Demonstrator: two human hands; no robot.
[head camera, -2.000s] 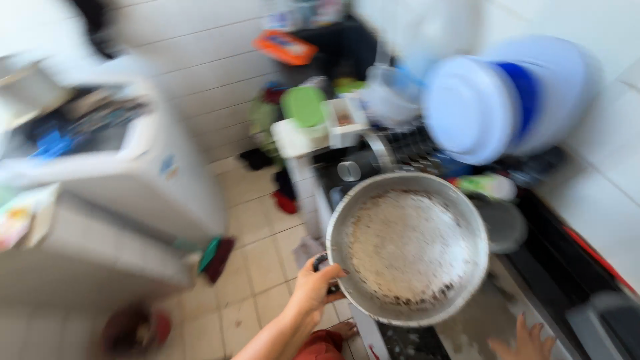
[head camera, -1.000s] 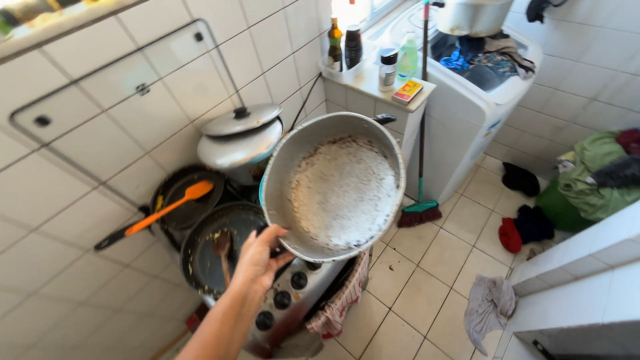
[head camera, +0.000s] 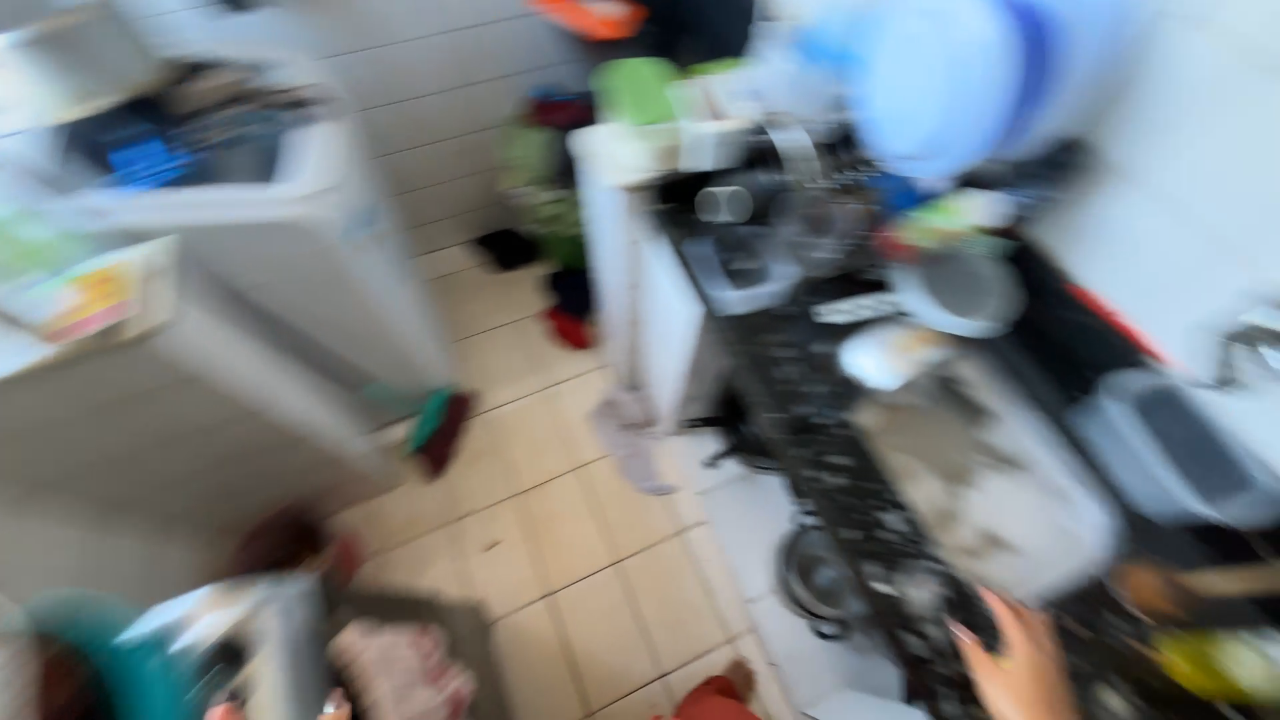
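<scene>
Motion blur covers the view. My right hand is over the wet dark stone counter, near the lower end of a metal sink basin, thumb and finger apart with nothing seen between them. Only fingertips of my left hand show at the bottom edge, beside a blurred shiny grey surface; whether they hold anything is hidden. A white dish lies at the sink's far end. Beyond it are a grey round container and a clear plastic container.
A top-loading washing machine holding clothes stands left, behind a tiled ledge. A broom head and a pale cloth lie on the tiled floor. A clear box sits right of the sink.
The view has swung from the stove to the sink. The round metal pan, held by my left hand in both earlier frames, is no longer plainly seen. My right hand has come into view since one second ago.
</scene>
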